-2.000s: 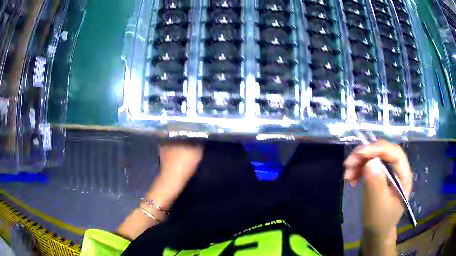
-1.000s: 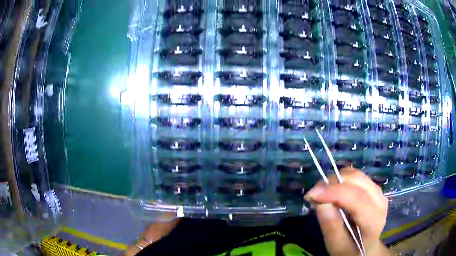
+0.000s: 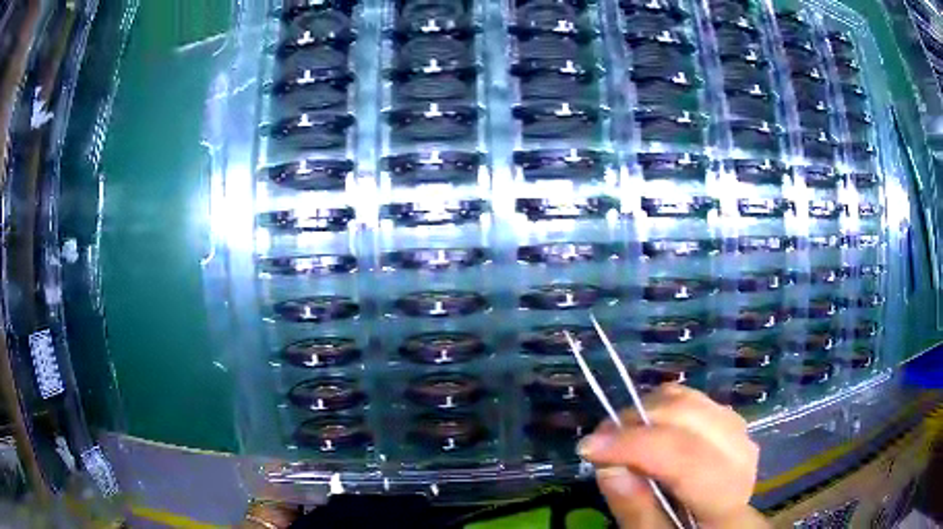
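Note:
A large clear blister tray [image 3: 370, 284] lies in front of me, its several columns of pockets filled with round black units [image 3: 443, 305] seen edge-on. My right hand [image 3: 677, 455] holds metal tweezers [image 3: 612, 384] at the lower right of the tray. The two tips are apart and over the lower part of the third column, with no unit seen between them. Whether the tips touch a unit cannot be told. My left hand is hidden or out of the picture; only a bit of wrist with a bracelet [image 3: 267, 515] shows at the bottom edge.
Stacked clear trays with white labels [image 3: 46, 364] stand at the left on the green mat [image 3: 155, 279]. A dark thin tool lies at the right of the tray. A blue object [image 3: 923, 369] is at the right edge. The grey floor with a yellow line shows below the bench.
The view of the tray has shifted, showing more of its near rows. My right hand has come from beyond the near edge to over the tray, tweezers now pointing forward. My left hand has dropped from view.

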